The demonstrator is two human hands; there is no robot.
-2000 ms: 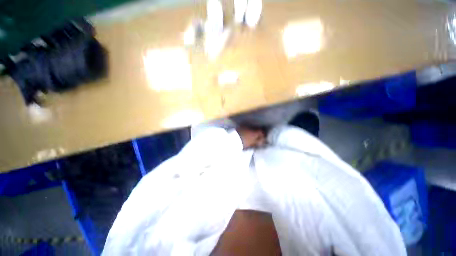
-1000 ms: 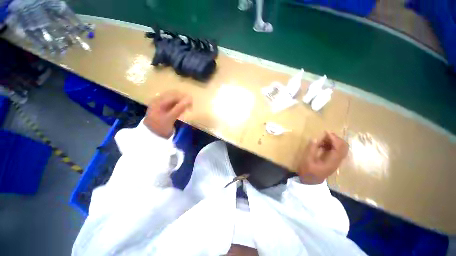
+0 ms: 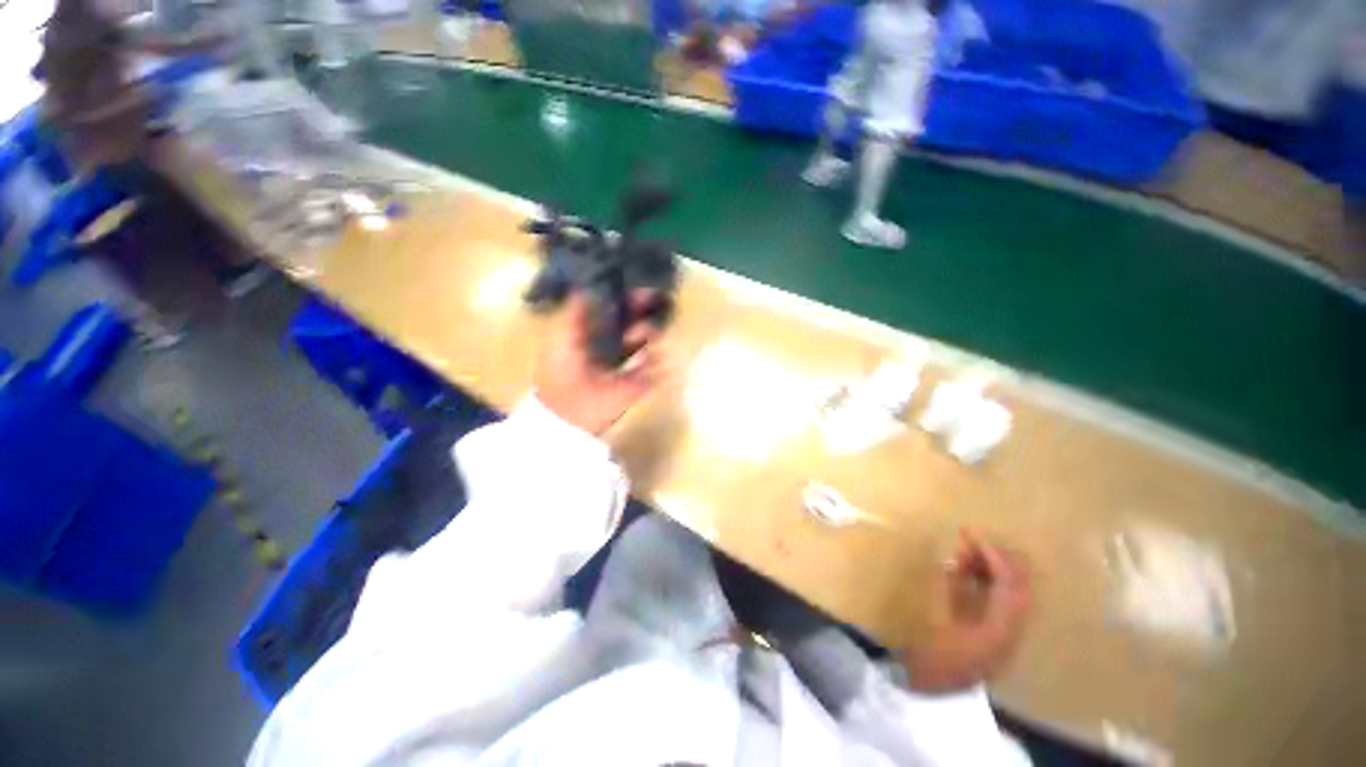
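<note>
The pile of black sash parts (image 3: 554, 270) lies on the bench at left of centre. My left hand (image 3: 596, 367) is at the pile with its fingers around a black sash part (image 3: 607, 307); blur hides the exact grip. My right hand (image 3: 971, 611) is above the bench at lower right, fingers curled with a gap; I see nothing in it. A small white glue dish (image 3: 827, 505) with a thin pale stick lies between the hands. White glue bottles (image 3: 966, 417) lie behind it, beside a white packet (image 3: 857, 420). A white-grey figure lower body (image 3: 884, 113) stands on the conveyor.
The green conveyor belt (image 3: 1049, 270) runs behind the bench (image 3: 749, 517). A blue crate (image 3: 1034, 90) stands beyond it. Stacked pale figure bodies (image 3: 277, 143) lie far left, near another person (image 3: 98, 90). A crate of black parts (image 3: 345, 555) stands below left.
My left hand has reached forward to the black pile and taken hold of a sash part. My right hand stays over the bench. The view has tilted up, showing more of the conveyor and figure.
</note>
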